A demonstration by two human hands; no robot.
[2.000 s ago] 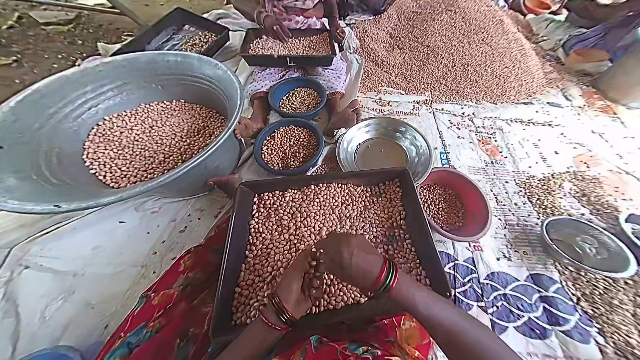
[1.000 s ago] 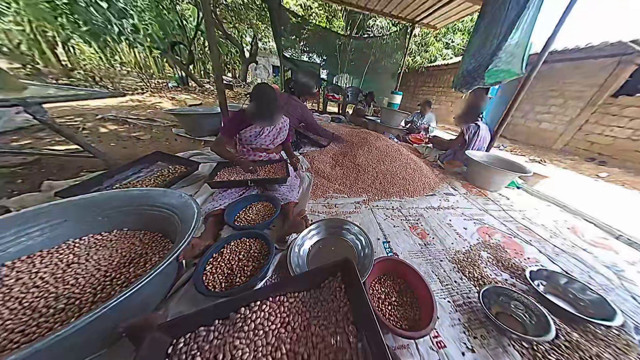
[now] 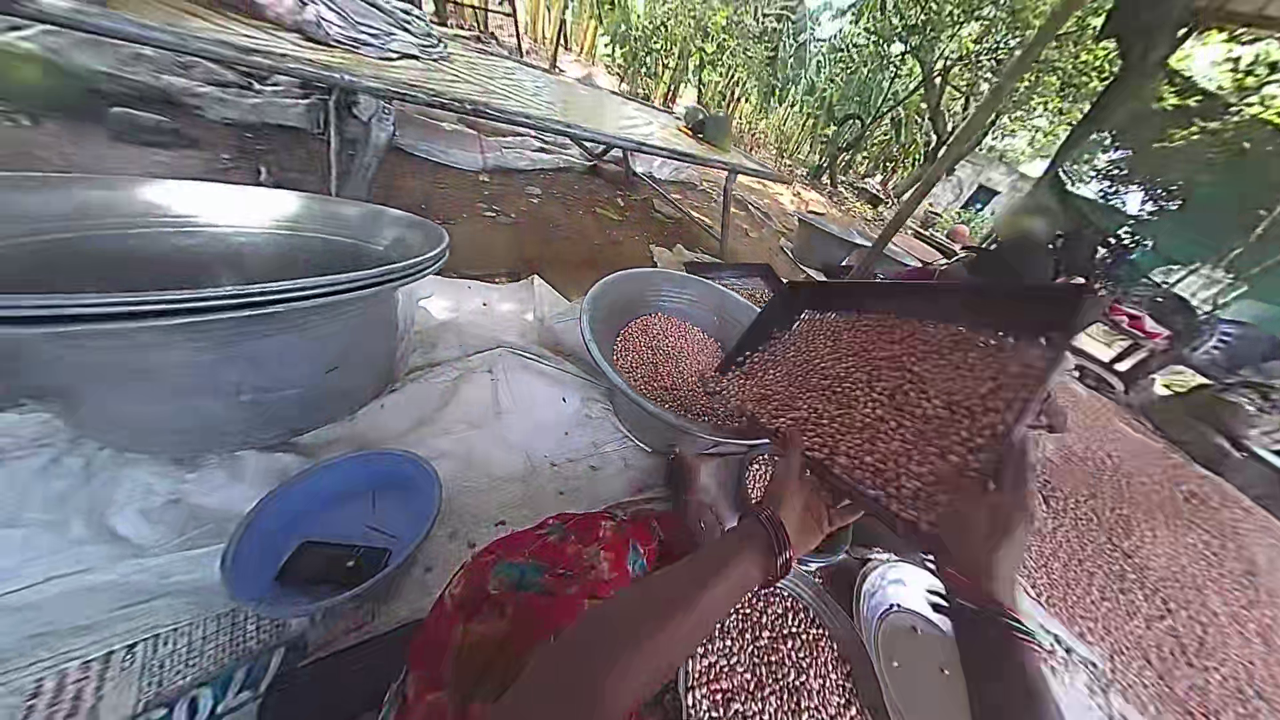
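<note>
A dark rectangular tray [image 3: 930, 300] full of reddish-brown nuts or beans [image 3: 880, 400] is raised and tilted towards the large metal tub [image 3: 605, 320]. Its open lower corner lies at the tub's rim, beside the pile of the same nuts or beans [image 3: 665, 360] inside. My left hand [image 3: 797, 500] supports the tray's near edge, its fingers partly hidden. On the tray's right side is my right hand [image 3: 985, 530], blurred, holding that edge. Below the tray, another container of nuts or beans [image 3: 775, 660] sits close to my lap.
At left stand large stacked metal basins [image 3: 200, 370]. A blue plastic bowl [image 3: 400, 520] holding a dark flat object lies on the pale ground sheet [image 3: 500, 400]. A steel bowl [image 3: 915, 650] is near my right arm. A broad heap of nuts or beans [image 3: 1150, 560] spreads at right.
The tray, on my lap two seconds ago, is now lifted and tipped at the tub. My hands have gone from its contents to its edges. The view has swung far left.
</note>
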